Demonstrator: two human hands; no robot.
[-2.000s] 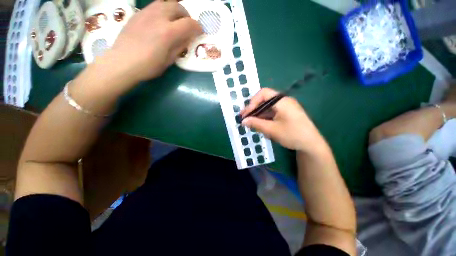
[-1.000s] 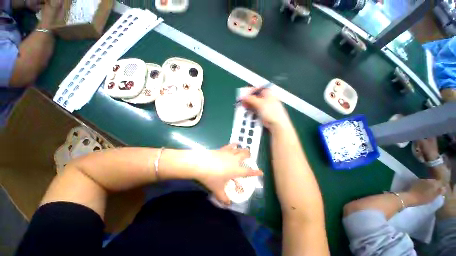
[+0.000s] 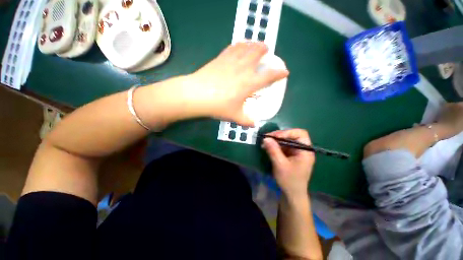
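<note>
A cream housing (image 3: 269, 95) lies on the white die-cut strip (image 3: 236, 133), which has two rows of dark rounded squares. My left hand (image 3: 236, 84) lies over the housing with thumb and fingers spread around it, covering much of its face. My right hand (image 3: 290, 155) holds black tweezers (image 3: 320, 149) near the strip's near end. The tweezers' tip is beside the strip's right edge, just below the housing. Whether the tip grips anything is too small to tell.
Cream housings (image 3: 124, 43) overlap at the upper left, beside a pile of spare strips (image 3: 19, 43). A blue bin (image 3: 382, 61) of white parts stands at the upper right. Another person's forearm (image 3: 401, 139) rests at the right edge. A brown box (image 3: 23, 132) is at the lower left.
My right hand has moved from the strip's far end to its near end with the tweezers. My left hand remains on the housing. The camera view has shifted closer.
</note>
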